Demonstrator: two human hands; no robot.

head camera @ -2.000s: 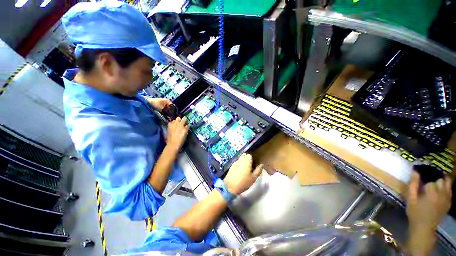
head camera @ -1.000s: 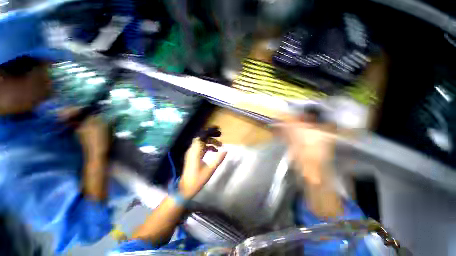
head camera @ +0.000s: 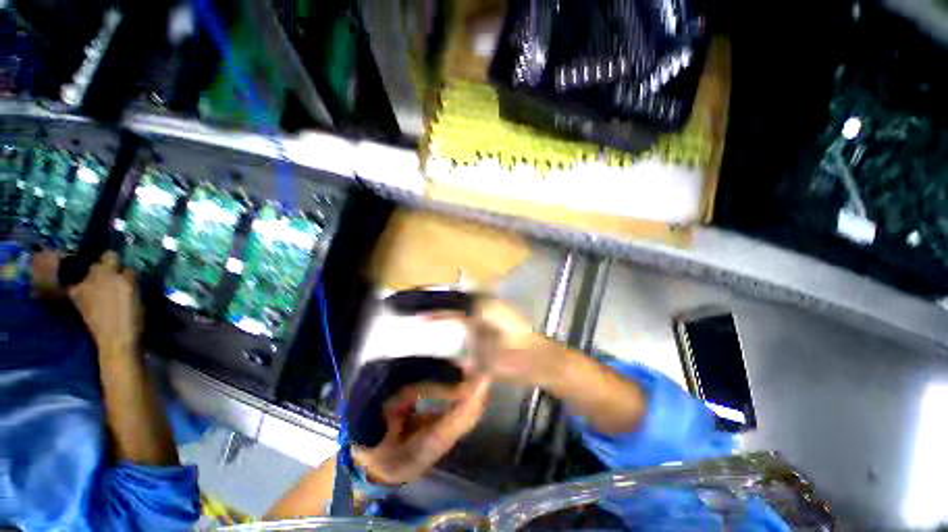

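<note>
My left hand (head camera: 431, 436), with a light blue wrist band, is low in the middle and holds a dark curved-looking black part (head camera: 379, 393); blur hides its exact shape. My right hand (head camera: 509, 343) is just above and right of it, its fingers at the right end of a short black bar (head camera: 428, 301). The hands meet or overlap near the fingertips. A white patch (head camera: 411, 338) lies between the two dark parts. Left of my hands, a black carrier (head camera: 208, 338) holds three green circuit boards (head camera: 272, 272).
Cardboard sheet (head camera: 447, 249) lies beyond my hands. Behind the rail (head camera: 613, 244), a cardboard tray (head camera: 582, 210) holds yellow-and-black components (head camera: 468, 135) and a black component bin (head camera: 593, 120). A smartphone (head camera: 717, 369) lies right. Another person's hand (head camera: 109, 301) is at the left carrier.
The view has swung right. My right hand has moved from near the tray to my left hand. The hands are now together over the metal surface, with dark parts at both.
</note>
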